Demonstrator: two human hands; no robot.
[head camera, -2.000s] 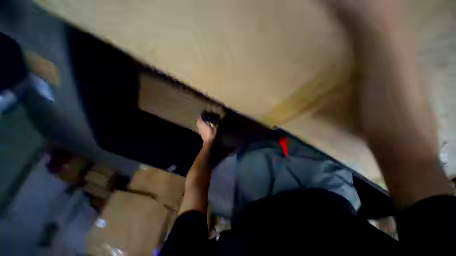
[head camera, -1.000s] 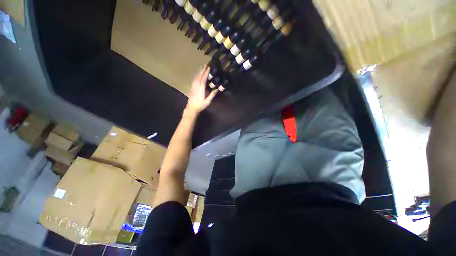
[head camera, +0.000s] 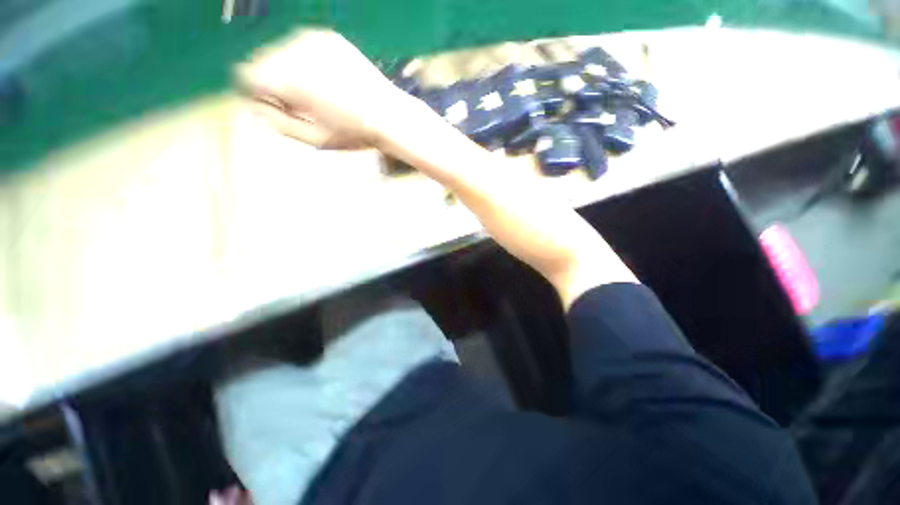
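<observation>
My right hand [head camera: 314,94] reaches across the bench from the right, over the bench's far edge by the green belt. It is blurred, with curled fingers, and I cannot tell whether it holds anything. A pile of black corded units [head camera: 564,108] with whitish labels lies on the bench to the right of the hand, partly behind my forearm. Some units sit in close rows, others loose with short leads sticking out. A small skin-coloured patch at the bottom left edge may be my left hand [head camera: 229,496]; it is cut off and its state is hidden.
The pale bench covering [head camera: 148,247] spans the view below the green conveyor belt [head camera: 474,22]. A large black tote [head camera: 691,266] stands below the bench edge at the right. A pink-red object [head camera: 789,268] and a blue one [head camera: 847,336] lie beyond it. My grey-clad legs are under the bench.
The view has swung from the tote with packed rows to the bench and belt. My left hand has left the rows of units. My right arm now stretches across the bench.
</observation>
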